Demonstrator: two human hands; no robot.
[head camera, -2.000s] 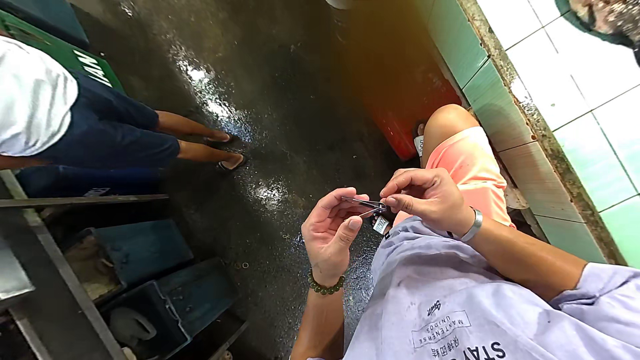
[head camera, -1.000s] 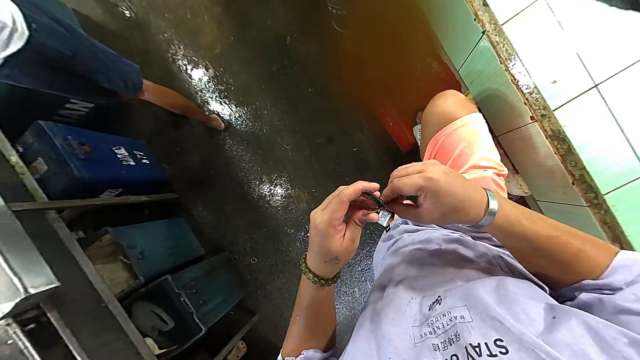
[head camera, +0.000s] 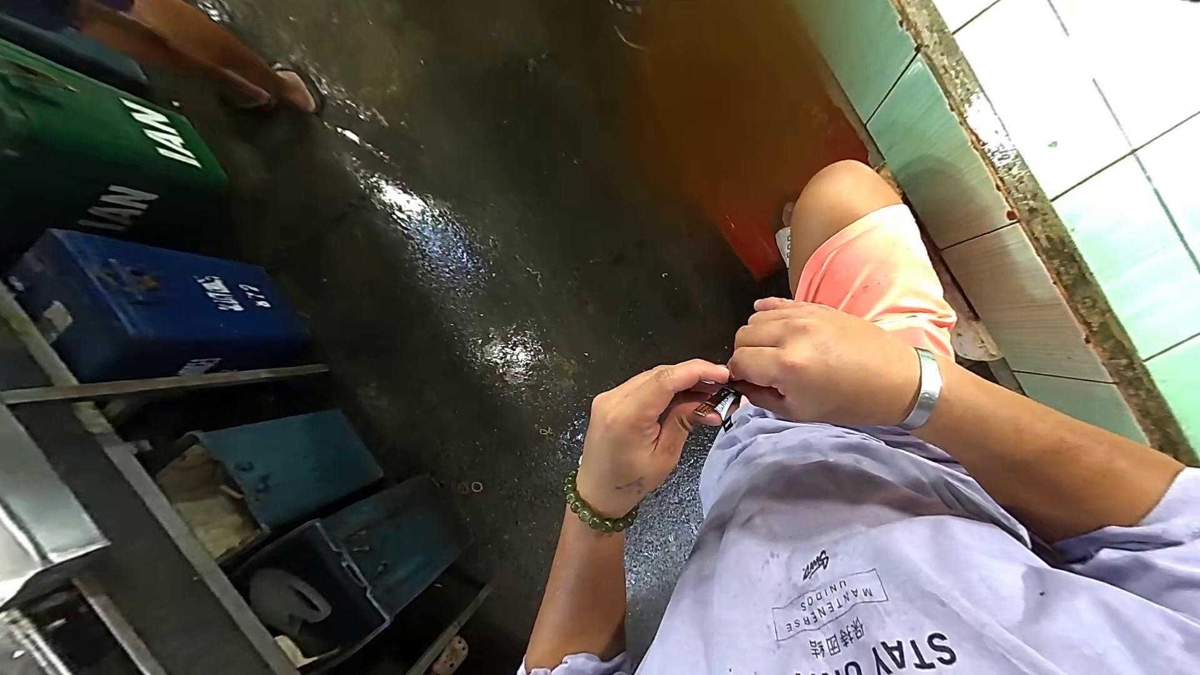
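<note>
A small dark item with a white printed label (head camera: 720, 403), bearing writing too small to tell its kind, is pinched in the fingers of my left hand (head camera: 642, 422), which has a green bead bracelet at the wrist. My right hand (head camera: 820, 366), with a silver band on its wrist, meets it from the right; its curled fingertips touch the item's upper end and partly hide it. Both hands are over my lap, just above the hem of my light lavender shirt (head camera: 825, 581). Beside them shows my knee in peach shorts (head camera: 881, 272).
Green (head camera: 103, 141) and blue lidded boxes (head camera: 169, 305) stand at the left, above a metal-framed rack (head camera: 141, 487) holding open blue bins (head camera: 291, 459). A person's foot (head camera: 298, 89) is at upper left. The dark floor is wet. A tiled ledge (head camera: 1041, 216) runs along the right.
The other person has moved toward the upper left, mostly out of view. My hands have stayed together, with the small item turned between the fingers.
</note>
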